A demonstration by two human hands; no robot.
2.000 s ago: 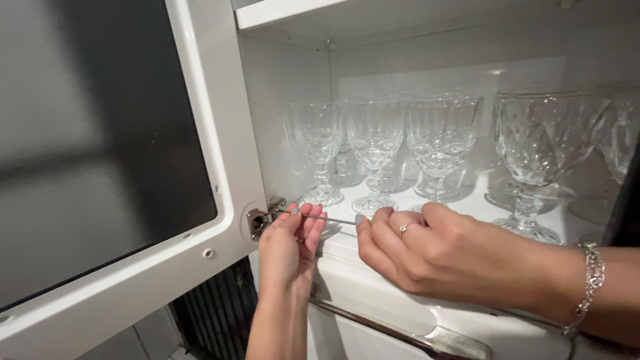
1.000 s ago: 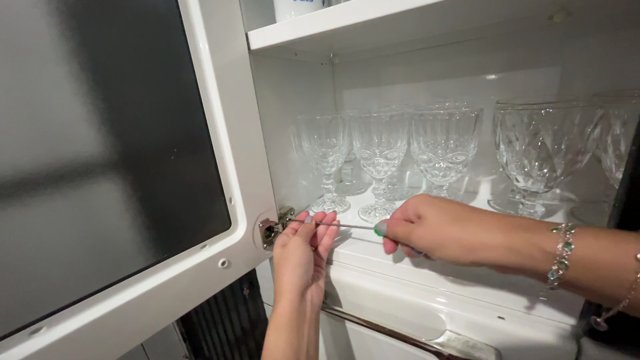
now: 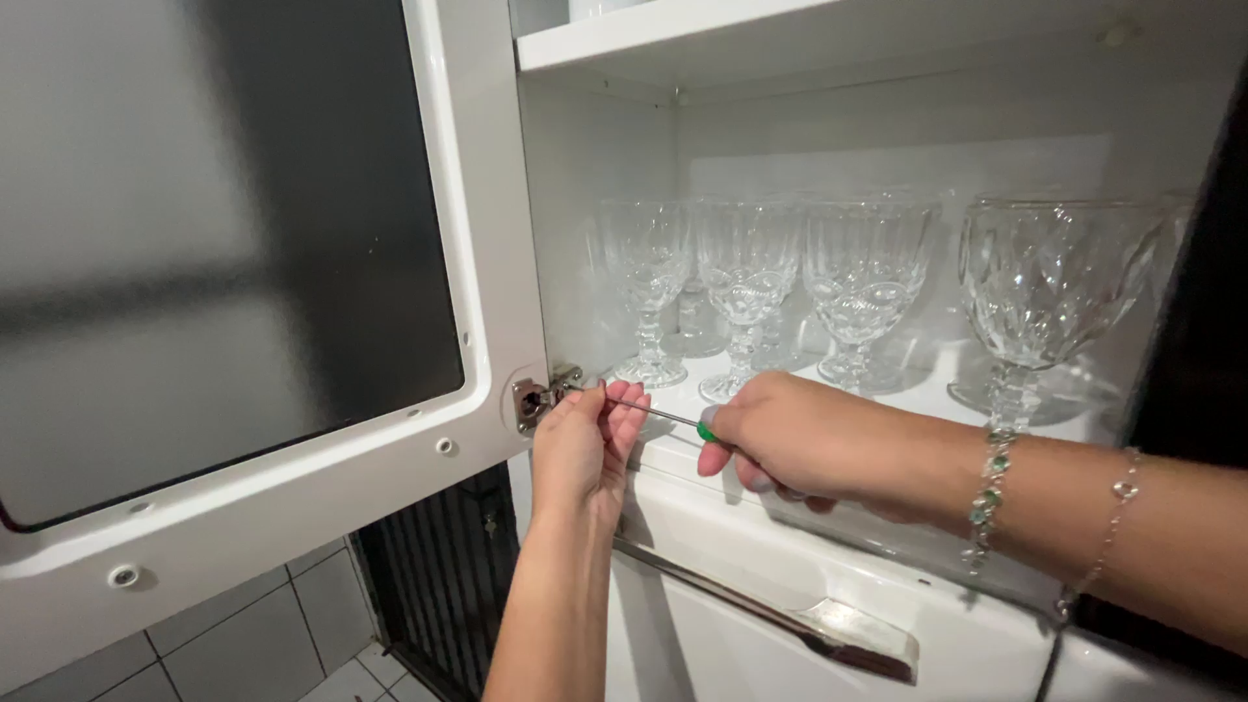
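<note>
A screwdriver (image 3: 655, 412) with a thin metal shaft points left toward a metal cabinet hinge (image 3: 531, 402) at the lower corner of the open white door. My right hand (image 3: 780, 444) is closed around its green handle, of which only the front end shows. The fingertips of my left hand (image 3: 585, 444) pinch the shaft near its tip, right beside the hinge. My left fingers partly hide where the tip meets the hinge. The cabinet door (image 3: 492, 244), with its dark glossy panel, stands swung out to the left.
Several cut-glass goblets (image 3: 858, 283) stand on the cabinet's lower shelf, just behind my right hand. An upper shelf (image 3: 673, 34) is above them. Below is a white front with a metal handle (image 3: 780, 614). A dark ribbed object (image 3: 448, 565) stands behind the door.
My right hand has turned around the handle; two seconds ago its fingers were stretched along the screwdriver, and now they are curled. My left hand has stayed by the hinge. The view has shifted slightly.
</note>
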